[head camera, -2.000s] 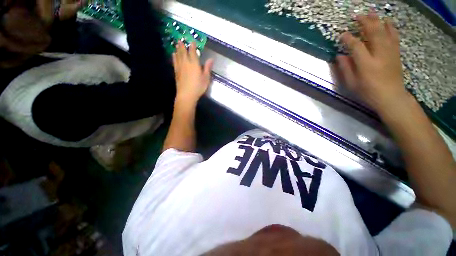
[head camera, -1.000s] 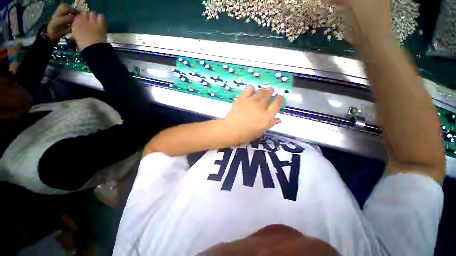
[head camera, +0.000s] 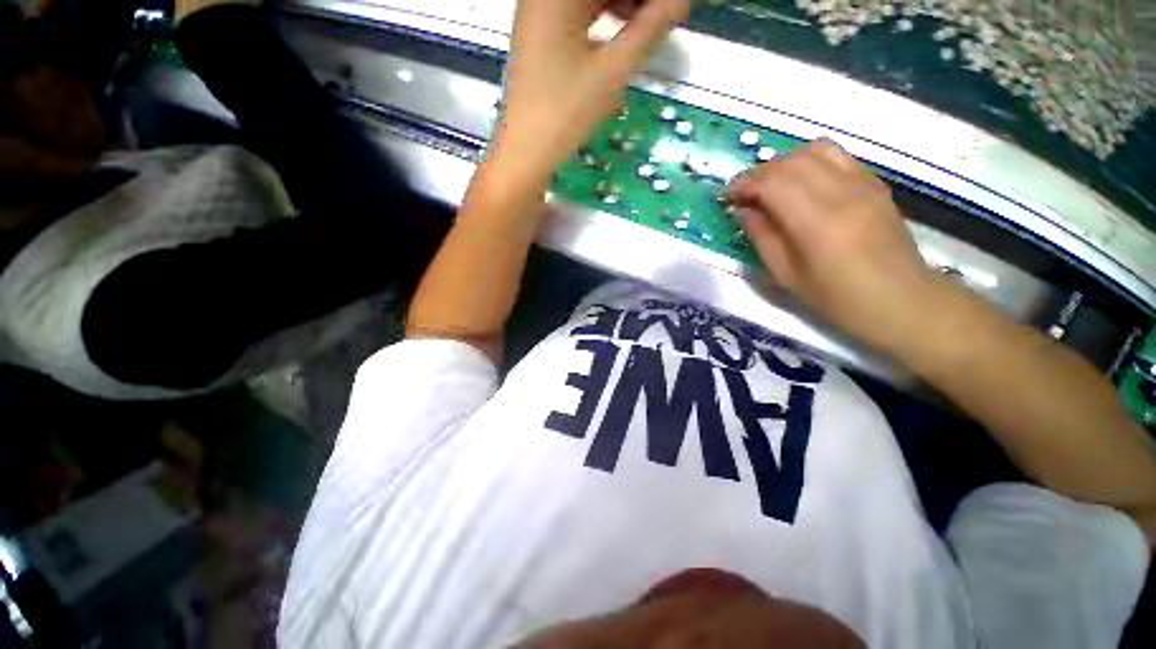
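A green printed circuit board (head camera: 672, 171) lies in the metal rail in front of me, with several small cylinders with bright tops standing on it. My right hand (head camera: 824, 235) is over the board's right end, thumb and fingertips pinched together at its surface. Whether a small part is between them cannot be told. My left hand (head camera: 564, 76) is raised over the board's left end and the far rail, fingers bent and partly cut off by the top edge. What it may hold is hidden.
A pile of pale loose components (head camera: 1014, 57) lies on the dark green worktop at the top right. Metal rails (head camera: 913, 133) run across the view. Another circuit board (head camera: 1138, 387) shows at the right edge. A neighbouring person's black sleeve (head camera: 285, 127) is at the left.
My right hand has come from the component pile down to the board. My left hand has lifted off the board's near edge and moved up and left. The view has tilted.
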